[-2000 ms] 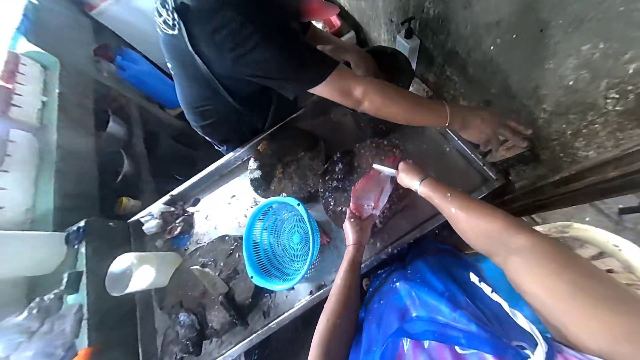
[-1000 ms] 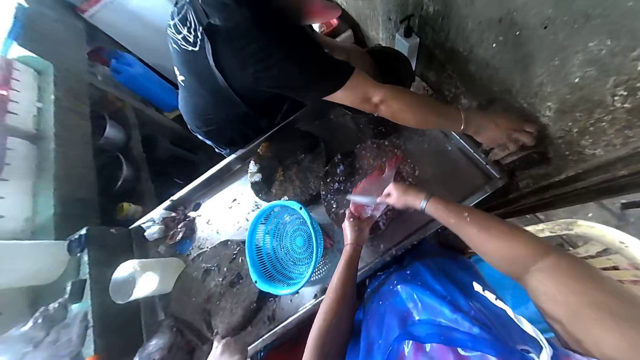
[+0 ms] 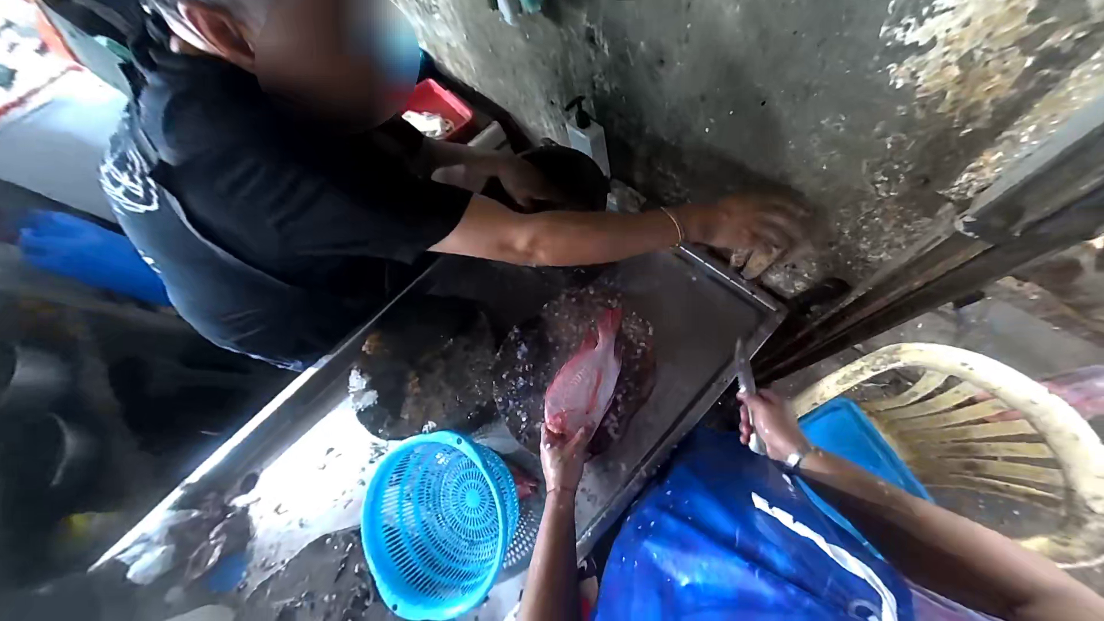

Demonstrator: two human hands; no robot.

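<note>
My left hand (image 3: 564,453) grips the head end of a reddish-pink whole fish (image 3: 586,384), whose tail points away from me. The fish lies over a dark round chopping block (image 3: 634,379) strewn with scales. Off to the right, past the edge of the metal table, my right hand (image 3: 770,421) is closed on the pale handle of a knife (image 3: 744,366), its blade pointing away from me and apart from the fish. A blue plastic basket (image 3: 440,526) stands left of my left forearm.
A co-worker in a dark shirt reaches an arm (image 3: 561,237) across the far end of the metal table (image 3: 699,319). A second dark block (image 3: 431,362) sits left of mine. A cream plastic chair (image 3: 931,358) is at right, a pump bottle (image 3: 588,138) by the wall.
My right hand with the knife has moved from the fish rightward to beyond the table edge. My left hand still holds the fish. The view has shifted.
</note>
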